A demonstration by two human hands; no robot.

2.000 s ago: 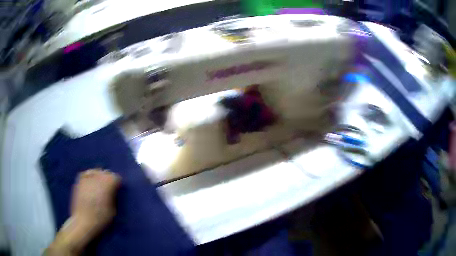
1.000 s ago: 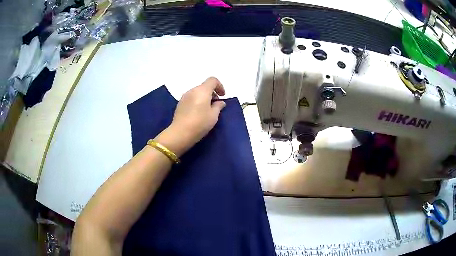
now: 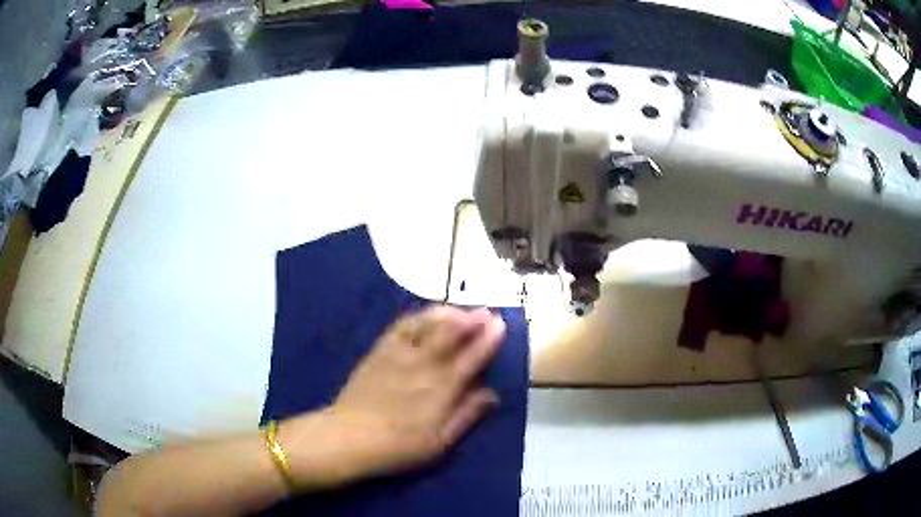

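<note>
The navy garment panel (image 3: 328, 343) lies flat on the white table, left of the sewing machine (image 3: 596, 151). Its curved cut-out faces up, and its right edge runs just left of the needle area. My left hand (image 3: 414, 384) lies palm down on the panel near its upper right corner, slightly blurred, with the thumb apart from the fingers. It does not visibly pinch the cloth. The hand covers part of the panel. My right hand is out of the picture.
Blue-handled snips (image 3: 874, 424) and a thin dark rod (image 3: 779, 416) lie on the right of the table. Dark red and black scraps (image 3: 737, 298) sit under the machine arm. A pale wooden board (image 3: 86, 242) and plastic bags border the left.
The panel and my left hand have moved toward me, down in the picture. My fingers held the panel's top edge before; now the hand lies flat on it. The view has shifted slightly.
</note>
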